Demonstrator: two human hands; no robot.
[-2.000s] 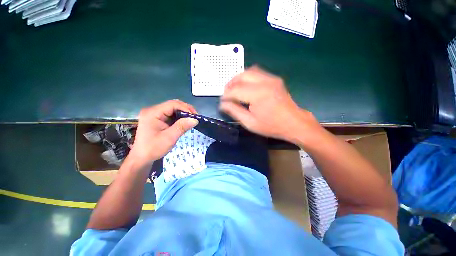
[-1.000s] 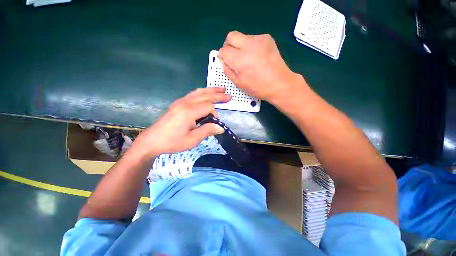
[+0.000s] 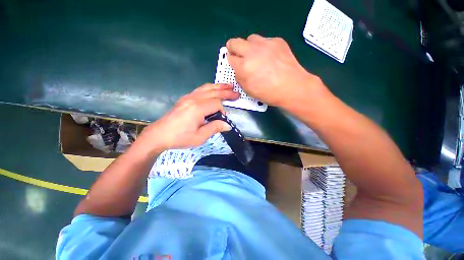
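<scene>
A white cover point(image 3: 226, 76) with a grid of tiny holes lies on the bench in front of me, with a round black rubber foot point(image 3: 262, 107) at its near right corner. My left hand point(image 3: 196, 114) holds the black sheet of feet point(image 3: 238, 140) between thumb and fingers at the bench edge, its fingertips on the cover's near left part. The white release liner point(image 3: 175, 161) with blue print hangs over my lap. My right hand point(image 3: 264, 68) is over the cover, fingertips pressed together at its far edge. Whether they hold a foot is hidden.
A small stack of covers point(image 3: 329, 29) lies on the green bench point(image 3: 117, 56) at the far right. Below the bench are the left carton point(image 3: 86, 161) with crumpled bags and the right carton point(image 3: 285, 190) with rows of white plates. Blue clothing of another person shows at right.
Since two seconds ago my right hand has moved from beside the black sheet to the cover's far part. My left fingers have come onto the cover, which is turned. The view has shifted.
</scene>
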